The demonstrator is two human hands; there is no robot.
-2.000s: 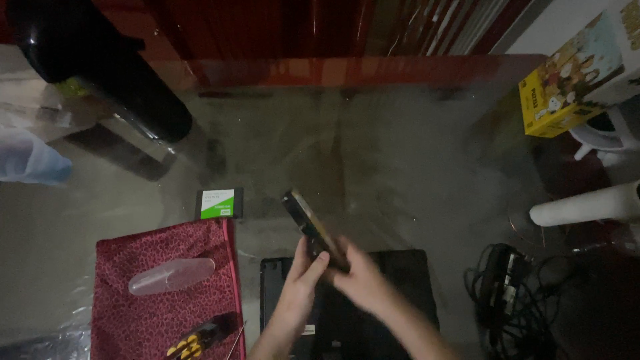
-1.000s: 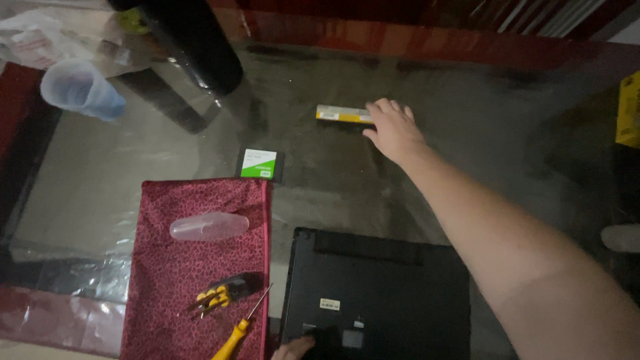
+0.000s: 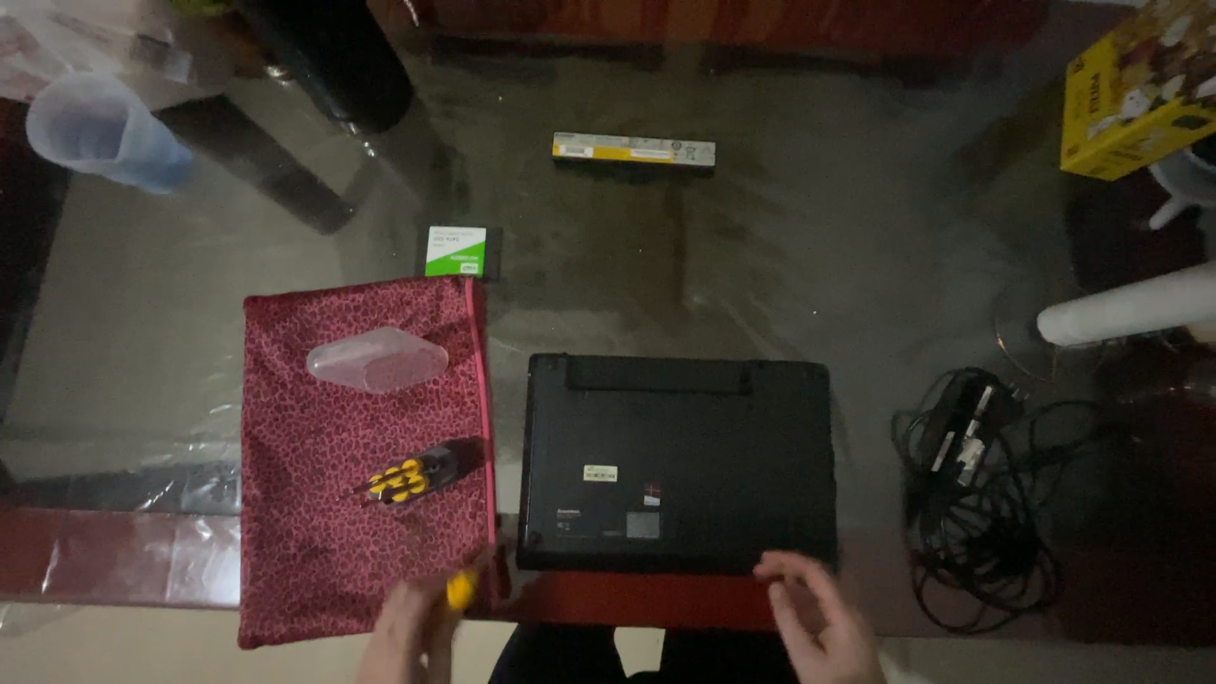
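Observation:
A black Lenovo laptop (image 3: pixel 703 437) lies underside up near the table's front edge, its battery bay at the far side. My left hand (image 3: pixel 410 627), blurred, is closed on a yellow-handled screwdriver (image 3: pixel 462 589) over the lower right corner of a red patterned pouch (image 3: pixel 313 541). Near the laptop's front right corner is my right hand (image 3: pixel 817 613), fingers apart and holding nothing. A laptop battery (image 3: pixel 635 151) rests farther back. A solid-state drive (image 3: pixel 457 252) with a green and white label lies at the pouch's top edge. On the pouch are a yellow-and-black screwdriver set (image 3: pixel 408 478) and a clear plastic piece (image 3: pixel 378 361).
A black power adapter (image 3: pixel 967 427) with tangled cable lies right of the laptop. A white roll (image 3: pixel 1130 304) and a yellow box (image 3: pixel 1130 104) stand at the right. A blue translucent cup (image 3: pixel 104 133) and a dark bottle (image 3: pixel 332 66) are at the back left.
My right hand has let go of the battery and come back to the laptop's front edge. The screwdriver, lying on the pouch a second ago, is now in my left hand.

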